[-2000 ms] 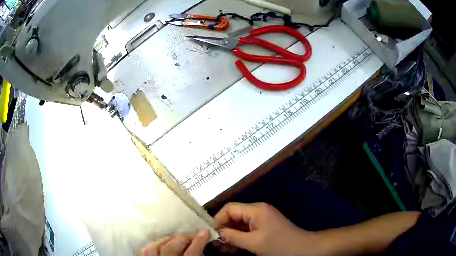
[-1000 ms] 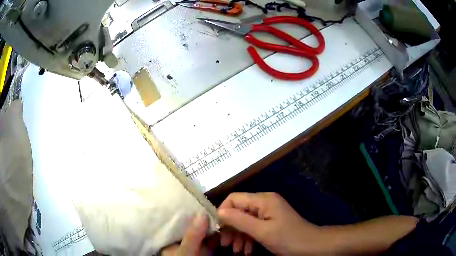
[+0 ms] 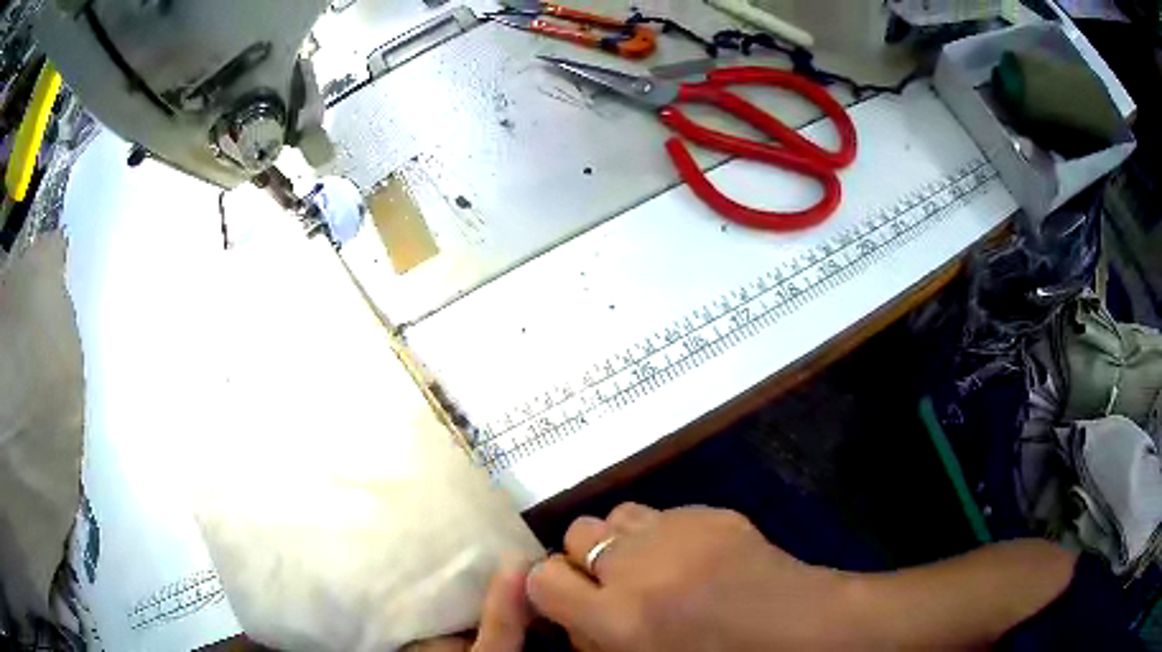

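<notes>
A pale beige cloth panel (image 3: 344, 522) lies on the white table, its upper part washed out by glare. Its right edge runs from the presser foot (image 3: 303, 214) under the machine head (image 3: 179, 77) down to the table's front edge. My right hand (image 3: 663, 580), bare with a ring, pinches the panel's lower right corner. My left hand (image 3: 500, 614) is at the bottom edge of the picture, mostly cut off and partly under the cloth, its thumb pressed on the same corner. The two hands touch or nearly touch.
Red-handled scissors (image 3: 765, 147) and orange snips (image 3: 593, 32) lie on the machine bed. A printed ruler (image 3: 739, 312) follows the front edge. A white box (image 3: 1039, 121) holds a dark green spool. Another cloth piece (image 3: 38, 420) lies at the left, and bundles (image 3: 1109, 420) at the far right.
The view has shifted a little, moving the machine and scissors right in the picture. My right hand has turned, so its back and ring now show. Both hands stay at the cloth's corner.
</notes>
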